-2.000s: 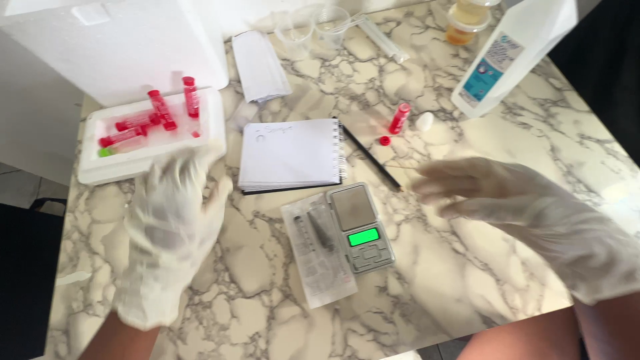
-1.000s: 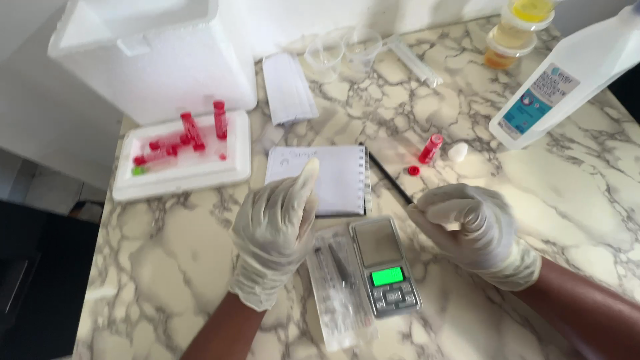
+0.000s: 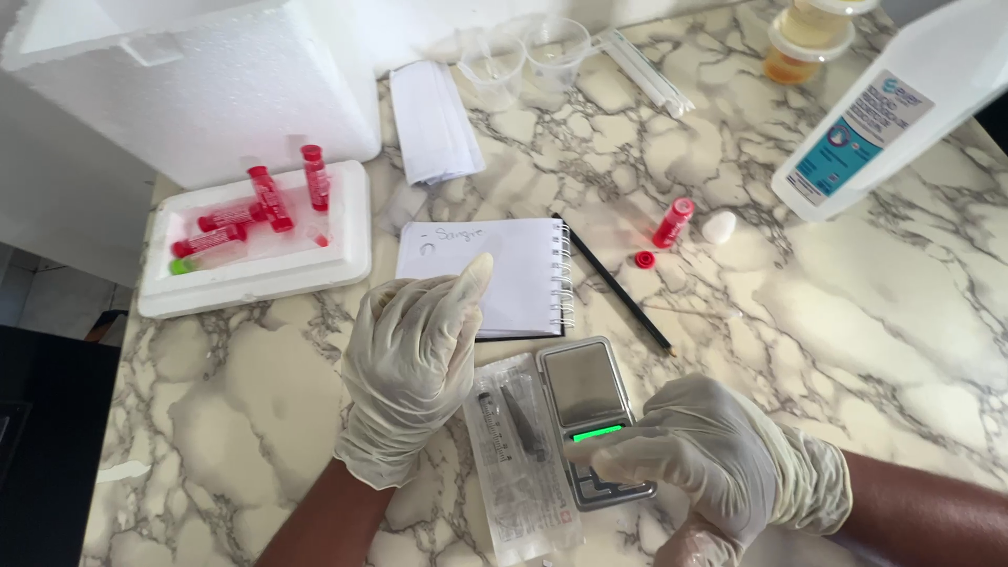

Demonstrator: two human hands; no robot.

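My gloved left hand (image 3: 413, 358) is over the lower left of a spiral notebook (image 3: 516, 276), thumb up and fingers curled; whether it holds anything cannot be told. My gloved right hand (image 3: 701, 457) reaches over the lower part of a digital pocket scale (image 3: 583, 382), fingers apart and holding nothing visible. The scale's display glows green and its plate is bare. Left of the scale lies a syringe in a clear sealed package (image 3: 520, 465). A black pencil (image 3: 614, 283) lies right of the notebook. Behind it are a red tube (image 3: 673, 223), a red cap (image 3: 645, 259) and a white oval object (image 3: 718, 227).
A foam lid (image 3: 354, 244) holds several red-capped tubes and a green-capped one, before a foam box (image 3: 315, 87). Folded white papers (image 3: 435, 122), clear plastic cups (image 3: 555, 55), a wrapped item (image 3: 646, 75), stacked lidded containers (image 3: 807, 43) and a large labelled bottle (image 3: 866, 134) stand around.
My left hand has moved from near the foam lid to the notebook's lower left. My right hand has come from beside the pencil to over the scale's lower part.
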